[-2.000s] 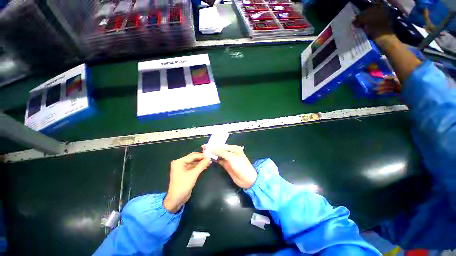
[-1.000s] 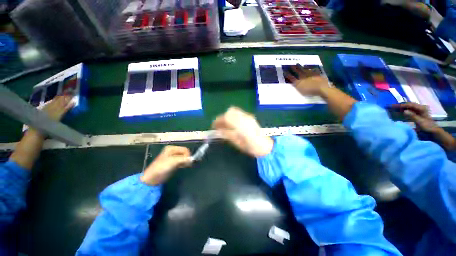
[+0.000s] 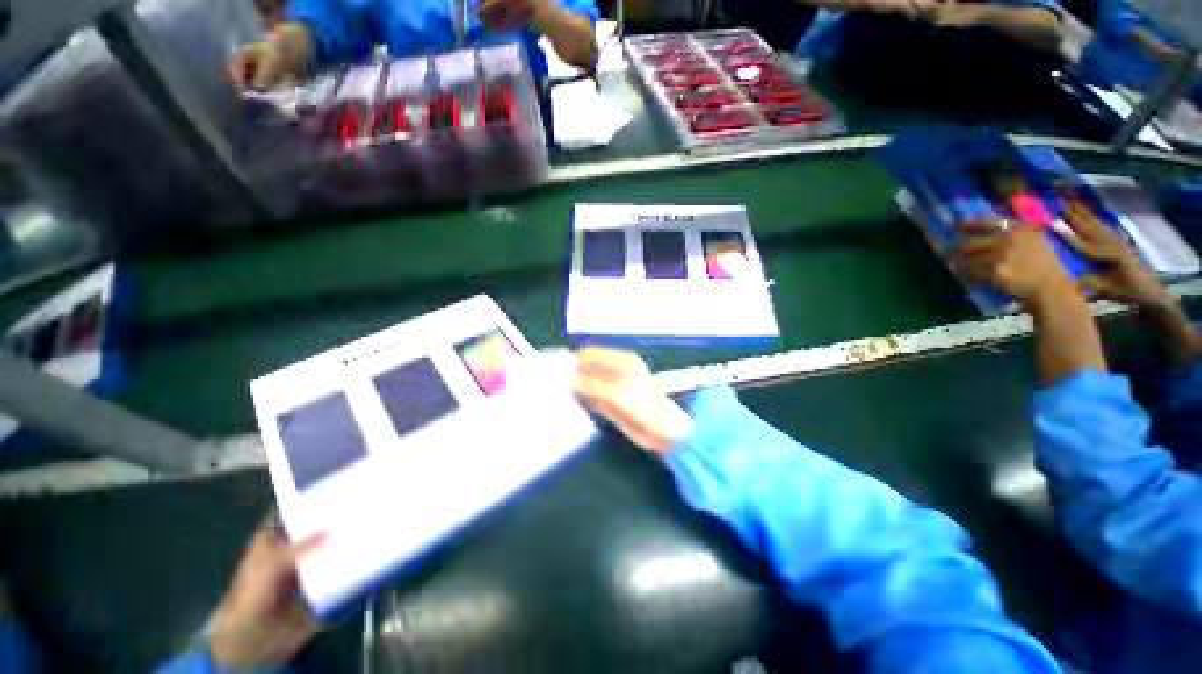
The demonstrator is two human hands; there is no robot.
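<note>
A white-faced tablet box [image 3: 435,487] with three device pictures and blue sides is tilted over the rail and bench. My left hand [image 3: 268,593] grips its lower left corner, with part of the hand hidden under the box. My right hand [image 3: 630,395] is at the box's right edge, fingers together and blurred. Whether it grips the box or holds a small white piece cannot be told. A second tablet box [image 3: 672,296] lies face up on the green belt.
The whitish rail [image 3: 844,356] crosses beyond my right forearm. A neighbour's hands handle a blue box [image 3: 969,198] at right. Another box [image 3: 59,336] is at far left behind a grey post [image 3: 106,408]. Trays of red items [image 3: 732,92] and a person's hands are across the belt.
My left hand has left the small white strip and now holds a tablet box lifted off the belt. My right hand has moved slightly down. The neighbour now handles a blue box.
</note>
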